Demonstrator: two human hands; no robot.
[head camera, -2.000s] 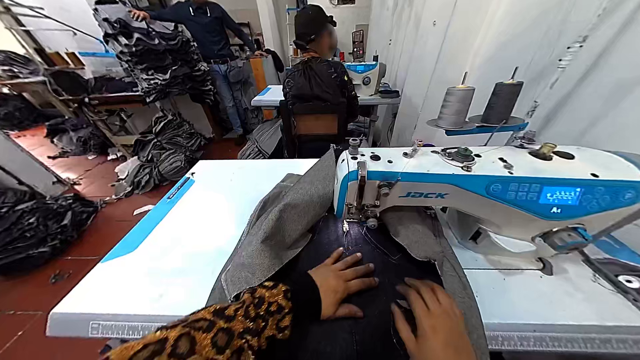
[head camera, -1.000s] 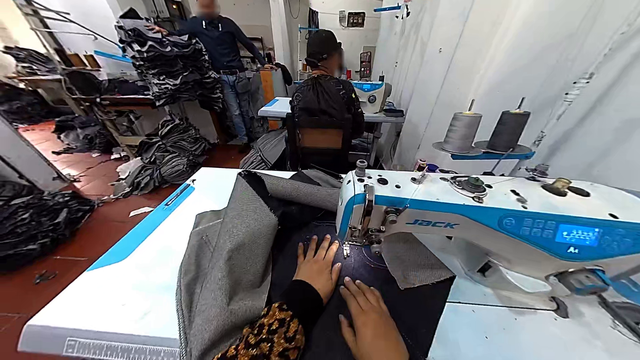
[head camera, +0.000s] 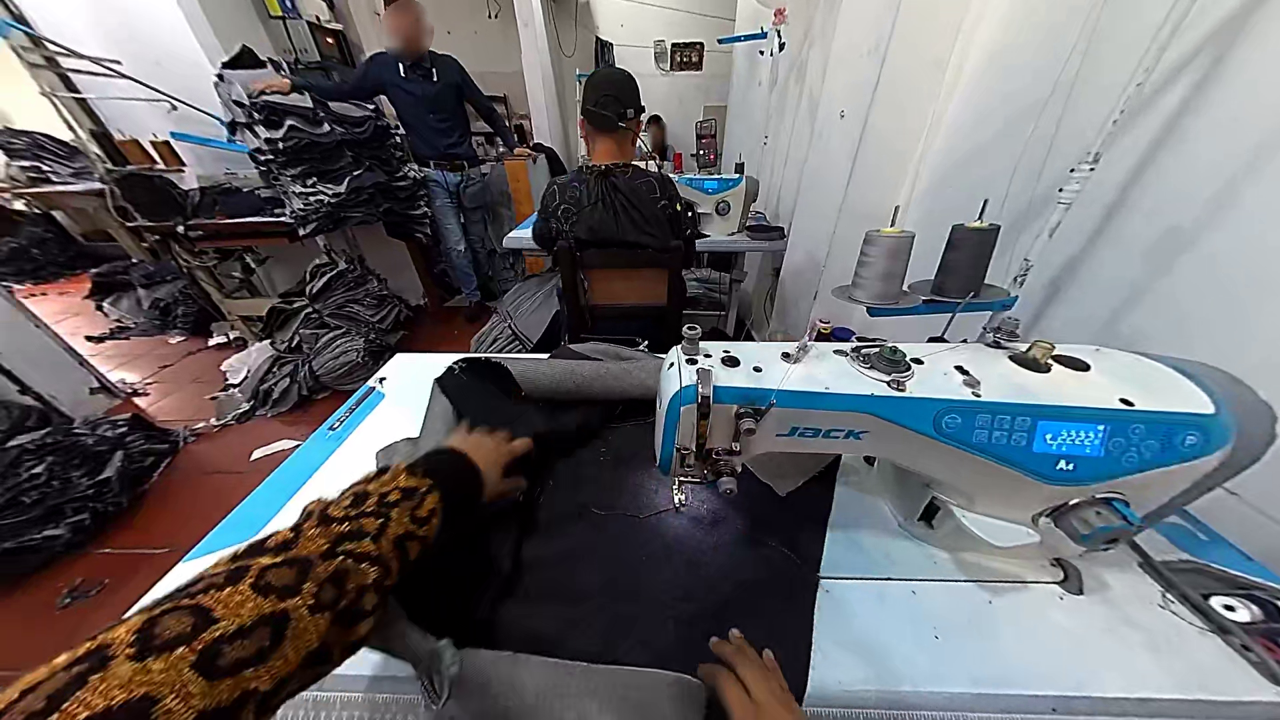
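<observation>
A dark denim piece (head camera: 640, 560) with grey reverse lies spread under the needle area of a white and blue Jack sewing machine (head camera: 900, 420), whose lamp lights the cloth by the presser foot (head camera: 681, 493). My left hand (head camera: 490, 458), in a leopard-print sleeve, rests on the cloth's dark folded part left of the needle; whether its fingers pinch the fabric is unclear. Near the front edge, my right hand (head camera: 748, 678) lies on the cloth with fingers apart, partly cut off by the frame. Loose thread trails on the cloth beside the foot.
Two thread cones (head camera: 880, 265) stand behind the machine by the white wall. Ahead, a person (head camera: 615, 180) sits at another sewing machine (head camera: 718, 200). Another person (head camera: 430, 110) stands beside a tall garment stack (head camera: 320, 150). Bundles of garments (head camera: 330, 330) lie on the red floor at left.
My left hand has moved left and away from the needle. My right hand has come back toward the table's front edge. The cloth now lies more spread out, its grey side folded at the front.
</observation>
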